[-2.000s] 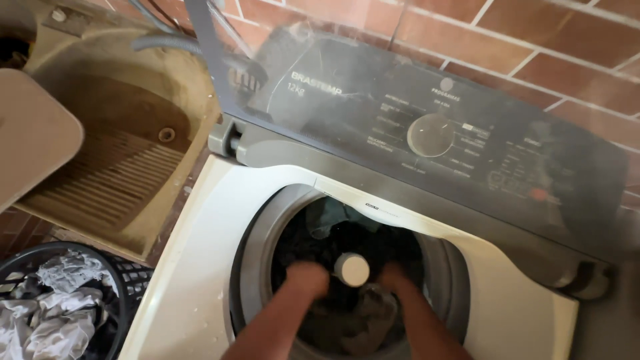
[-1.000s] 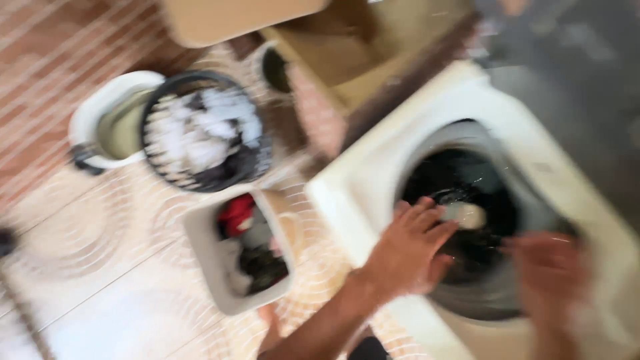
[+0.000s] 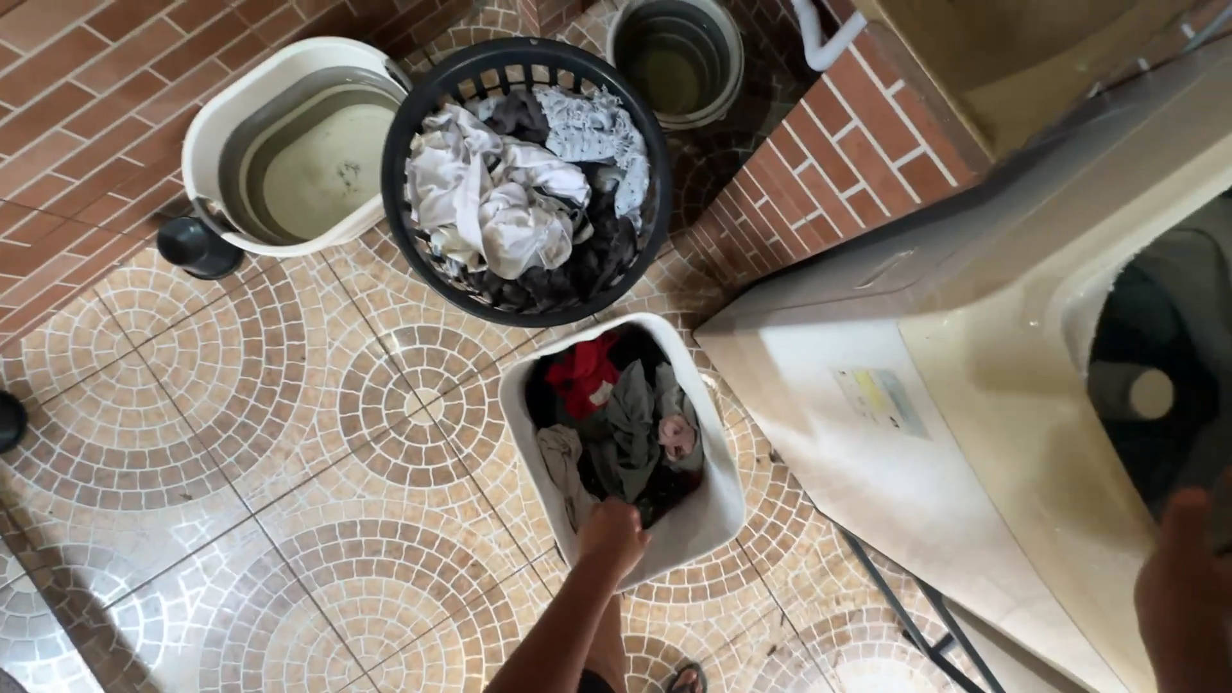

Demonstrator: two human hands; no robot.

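Observation:
A white square bin (image 3: 717, 520) stands on the tiled floor with red, grey, beige and dark clothes (image 3: 630, 423) inside. My left hand (image 3: 613, 534) is at its near edge with fingers curled at the clothes; whether cloth is gripped is hidden. At the right edge, my right hand (image 3: 1189, 568), blurred and partly cut off, is by the rim of the open top-load washing machine (image 3: 1001, 385). In the drum, the agitator's pale cap (image 3: 1151, 395) shows among dark contents.
Beyond the bin stands a black plastic laundry basket (image 3: 395, 192) heaped with white and dark clothes. Beside it are a white and grey collapsible tub (image 3: 207, 144) and a round bucket (image 3: 736, 58) with liquid. A laundry sink (image 3: 962, 77) and brick-pattern wall are at upper right.
My left hand has moved from over the washer drum down to the white bin. The right hand stays at the washer side. The view has swung from the washer toward the floor.

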